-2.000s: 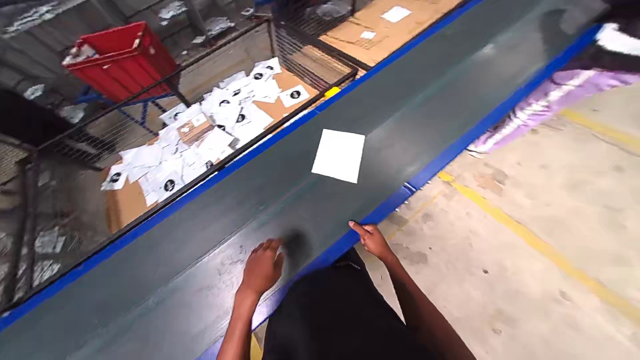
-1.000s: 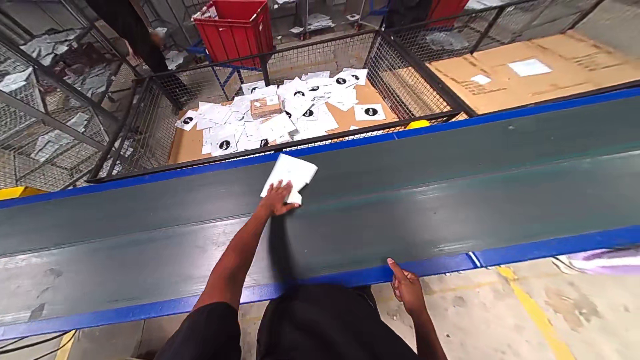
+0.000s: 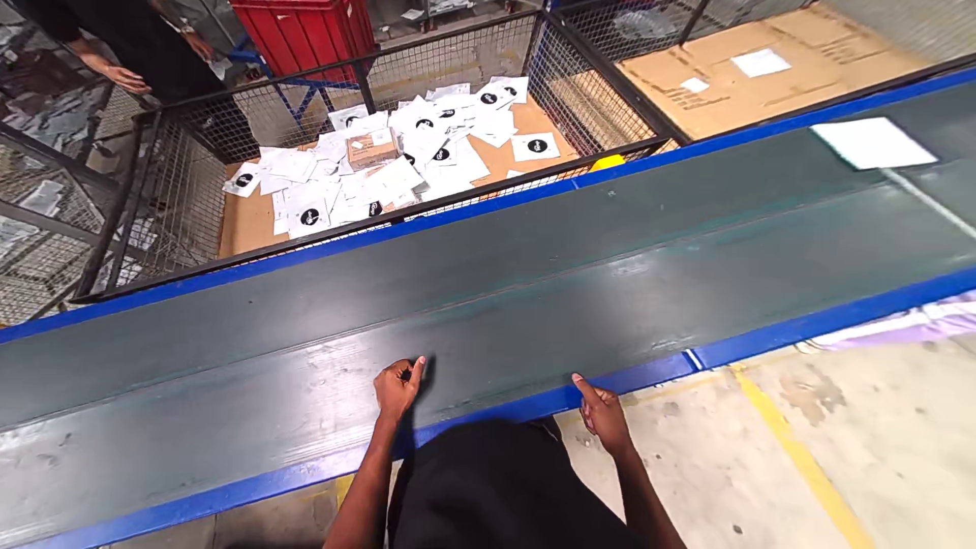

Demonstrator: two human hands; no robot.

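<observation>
My left hand (image 3: 398, 387) is over the near half of the green conveyor belt (image 3: 488, 305), fingers curled and thumb out, with nothing in it. At the belt's blue near edge is my right hand (image 3: 600, 408), its index finger extended along the edge and the other fingers curled; it holds nothing. A flat white package (image 3: 874, 142) lies on the belt at the upper right, well away from both hands, with a thin pale strip trailing from its lower side. Beyond the belt, a wire mesh cage holds many white mailer bags (image 3: 450, 164) and a small cardboard box (image 3: 371, 148).
The mesh cage (image 3: 366, 84) borders the belt's far side. Another cage at the upper right has a cardboard sheet (image 3: 793, 57) with two white packages. A red bin (image 3: 305, 38) stands behind. A person (image 3: 145, 53) in dark clothes is at the upper left.
One second ago my left hand was on a white package near the belt's far edge; it has let go and drawn back towards me. My right hand stays by the near edge.
</observation>
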